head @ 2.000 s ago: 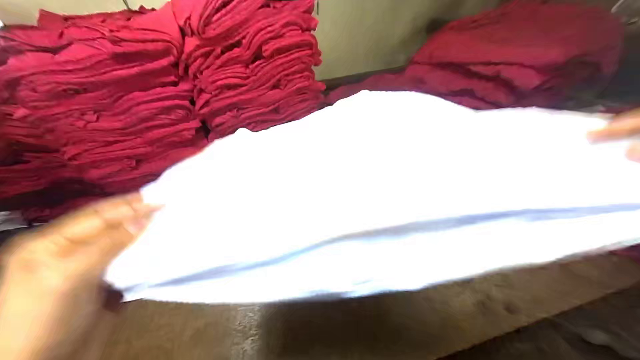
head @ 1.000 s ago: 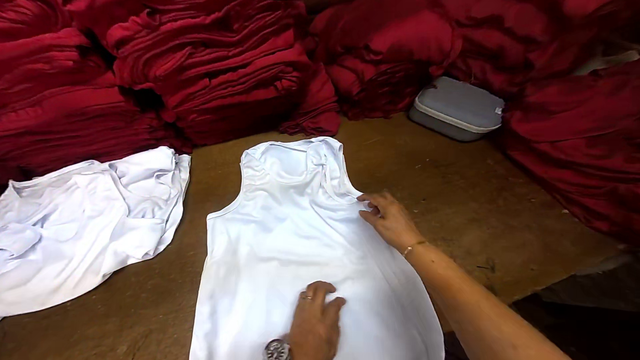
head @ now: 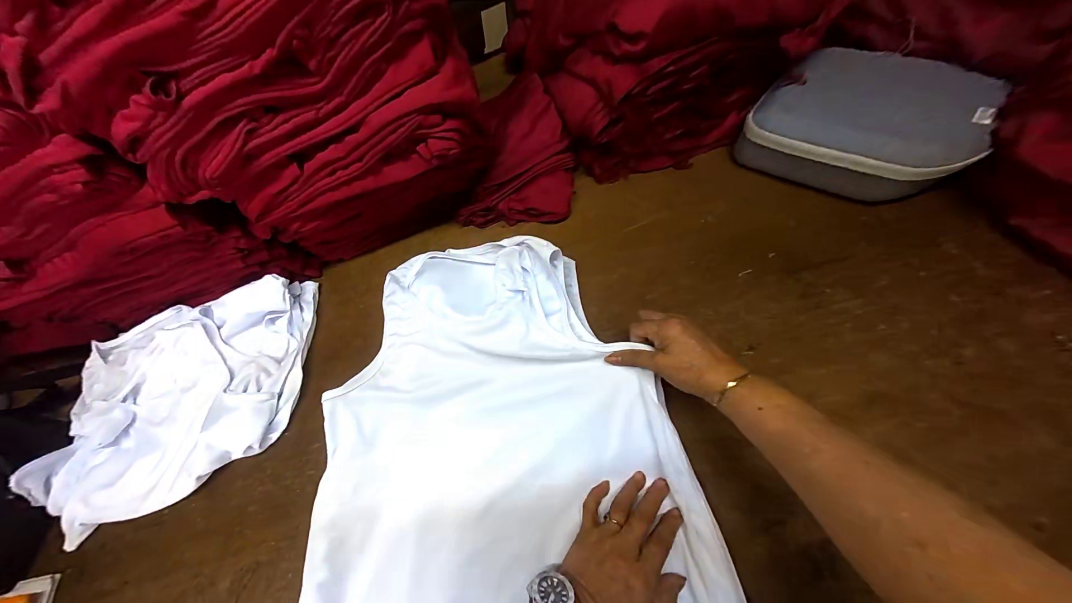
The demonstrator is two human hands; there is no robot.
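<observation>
A white sleeveless top (head: pixel 477 419) lies spread on the brown table, neckline away from me, its fabric bunched at the right shoulder. My right hand (head: pixel 682 356), with a thin bracelet at the wrist, pinches the top's edge at the right armhole between thumb and fingers. Flat on the lower right part of the top rests my left hand (head: pixel 628 540), fingers spread, wearing a ring and a wristwatch. A second white garment (head: pixel 188 402) lies crumpled to the left, apart from the top.
Large stacks of folded red cloth (head: pixel 310 126) line the back and left of the table (head: pixel 821 310). A small folded red pile (head: pixel 532 159) sits before them. At the back right is a grey case or pad (head: pixel 879 109) with a pale edge band.
Two seconds ago both hands held white fabric stretched up in the air; now the top lies on the table. Since one second ago, my left hand has moved right across it. The view has shifted closer.
</observation>
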